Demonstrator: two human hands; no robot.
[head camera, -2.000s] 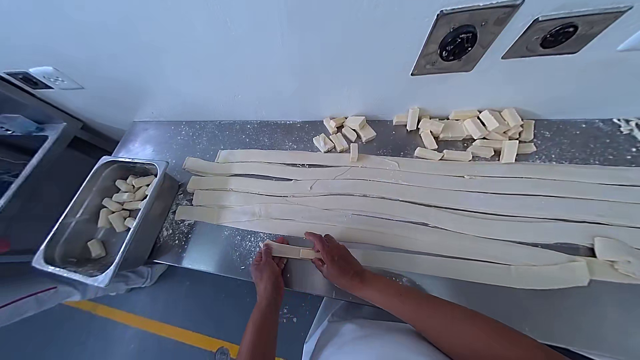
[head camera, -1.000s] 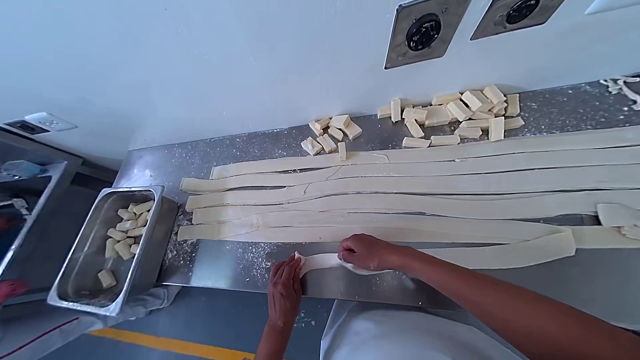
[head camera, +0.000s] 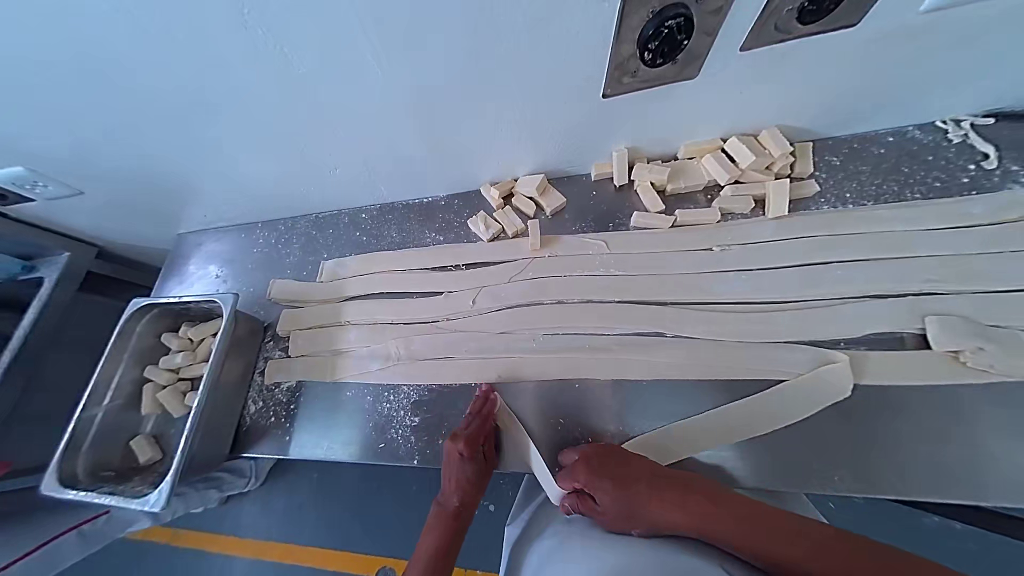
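Observation:
One dough strip (head camera: 744, 420) runs from a fold at the right down to the steel table's front edge. My right hand (head camera: 612, 488) grips this strip near the edge. Between my hands its end part is raised and slanting. My left hand (head camera: 472, 440) lies with fingers extended against the strip's end; whether it pinches anything there is hidden. Behind my hands, several long dough strips (head camera: 640, 320) lie side by side. A small cheese-like stick (head camera: 534, 234) rests on the rearmost one. Similar sticks are piled by the wall, in a smaller group (head camera: 520, 204) and a larger group (head camera: 688, 176).
A deep steel pan (head camera: 172, 480) with pale wrapped-looking pieces (head camera: 180, 360) stands at the table's left end. Loose flour dusts the steel table (head camera: 344, 428). A bunched dough end (head camera: 972, 344) lies at the right, dough scraps (head camera: 972, 140) at the back right.
The strip between my hands was lying nearly along the table a second ago; now it slants up off it. My right hand has moved toward the table's front edge.

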